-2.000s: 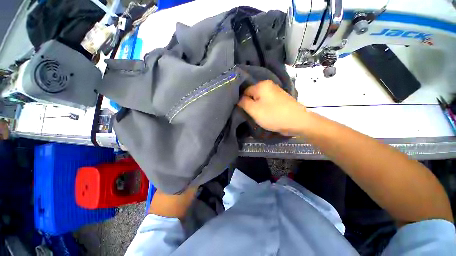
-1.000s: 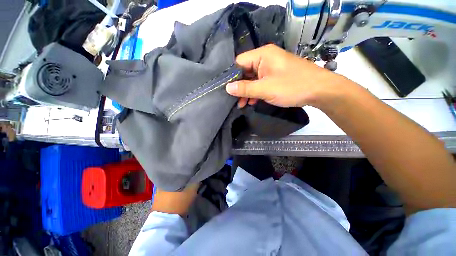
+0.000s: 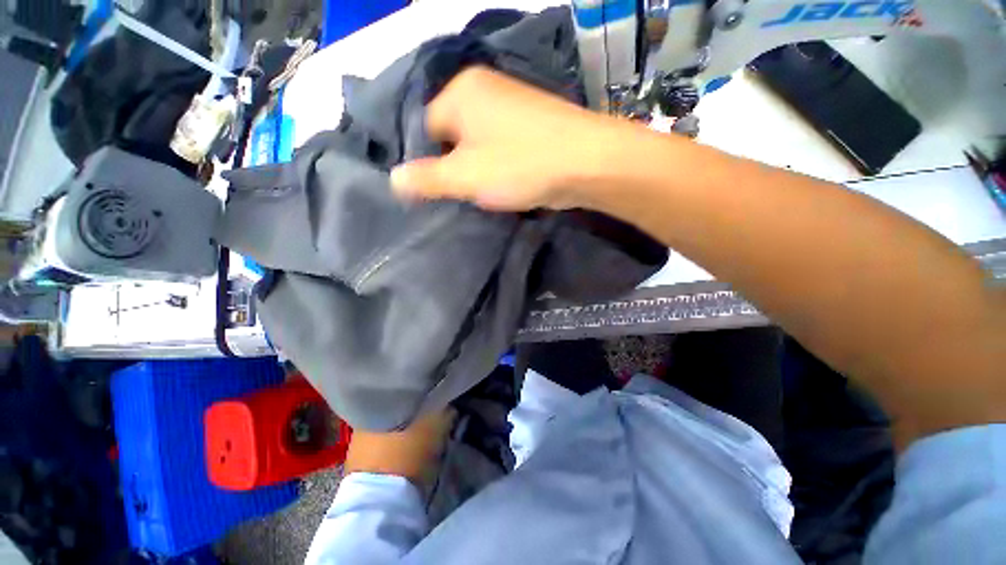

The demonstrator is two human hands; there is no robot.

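Note:
A dark grey garment [image 3: 386, 320] lies bunched on the white machine table and hangs over its front edge. A pale stitch line shows near its middle. My right hand [image 3: 496, 144] is over the upper part of the garment, thumb and fingers apart at the left; whether cloth is pinched between them cannot be told. My left hand is hidden under the hanging cloth; only the wrist shows below it. The white sewing machine head [image 3: 761, 33] with a blue stripe is right of the garment.
A black smartphone [image 3: 838, 105] lies right of the needle area. A measuring tape [image 3: 640, 315] runs along the front table edge. A grey motor housing [image 3: 132, 215] is at left. A red stool [image 3: 248, 441] and blue crate [image 3: 166, 408] stand below left. Thin pens lie far right.
My right hand has moved left and up across the garment from the end of the stitch line, which is now mostly covered or blurred. The view has shifted slightly.

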